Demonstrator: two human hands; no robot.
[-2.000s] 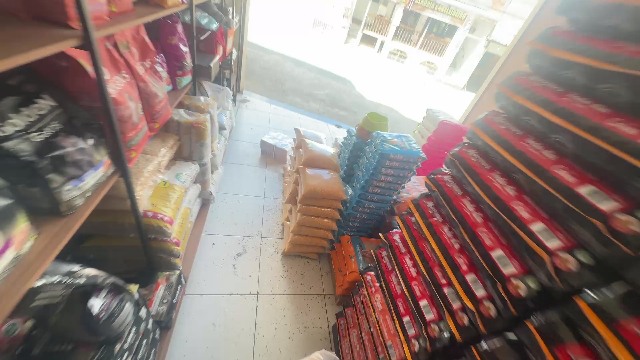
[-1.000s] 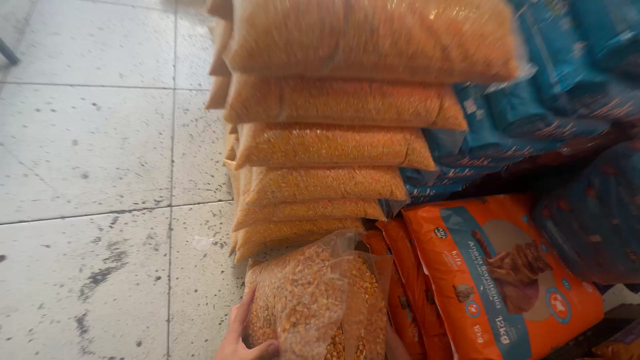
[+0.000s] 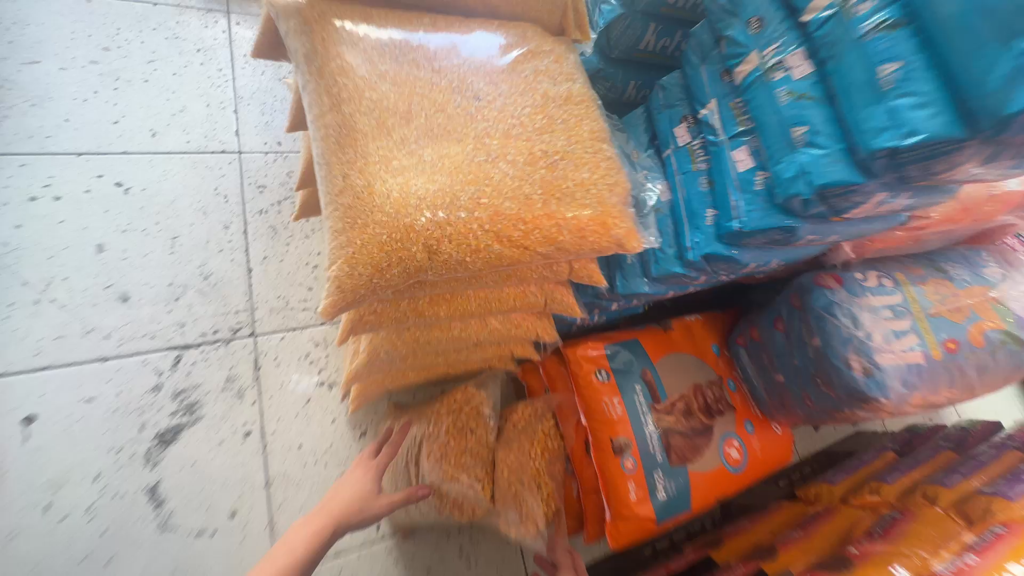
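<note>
Two small clear bags of corn kernels, a left one (image 3: 460, 452) and a right one (image 3: 528, 468), stand side by side on the floor against the foot of a tall stack of large clear sacks of yellow grain (image 3: 464, 160). My left hand (image 3: 372, 484), fingers spread, is at the left side of the left small bag; whether it touches the plastic is unclear. Low in the view, my right hand (image 3: 560, 556) is at the bottom of the right small bag, partly cut off by the frame edge and blurred, so its grip cannot be made out.
Orange pet food bags (image 3: 680, 424) lie right beside the small bags. Blue bags (image 3: 752, 136) are piled behind them, with a large plastic-wrapped blue pack (image 3: 872, 344) at the right. Yellow and purple bags (image 3: 904, 512) fill the lower right. Speckled white floor tiles (image 3: 120, 264) extend on the left.
The view has come from the aisle down to the grain stack. A second ago my left hand was on the small bags; now its fingers are spread at their left side.
</note>
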